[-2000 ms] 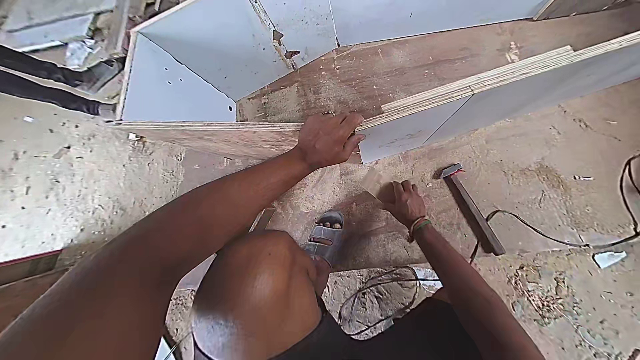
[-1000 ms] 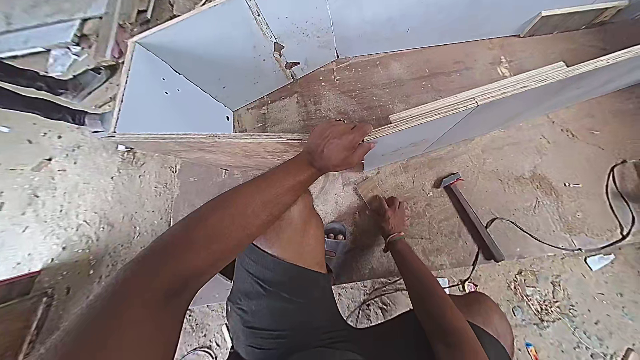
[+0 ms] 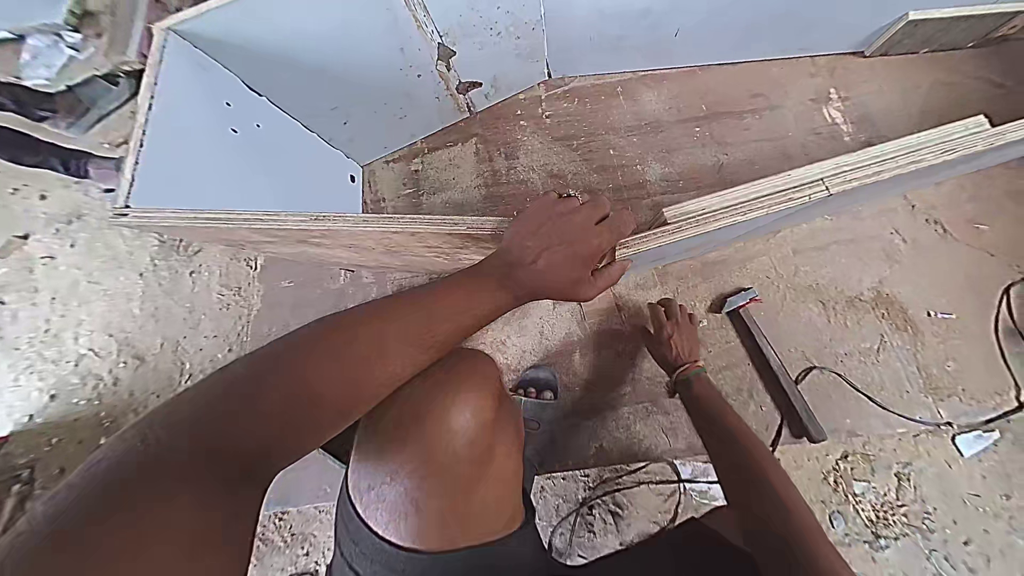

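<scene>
My left hand [image 3: 564, 248] grips the top edges of two plywood panels where they meet at an angle. The left panel [image 3: 336, 240] shows bare wood outside, and the right panel [image 3: 736, 236] has a grey face with a second plywood strip along its inner side. My right hand [image 3: 672, 334], with bands at its wrist, is low over the dusty plywood sheet near the joint; its fingertips point down, and whether anything is under them cannot be told. A hammer [image 3: 772, 368] with a wooden handle lies to the right of that hand.
Grey-faced panels [image 3: 304, 72] form the far walls of the plywood frame. A black cable [image 3: 888, 412] runs across the floor at the right, near a white scrap [image 3: 976, 442]. My sandalled foot [image 3: 538, 388] is below the joint. Another person's leg [image 3: 48, 152] shows at the far left.
My left hand stays at the panel joint. My right hand had its fingers at a small flat piece on the sheet one second ago; now it is nearer the hammer, its fingers more spread.
</scene>
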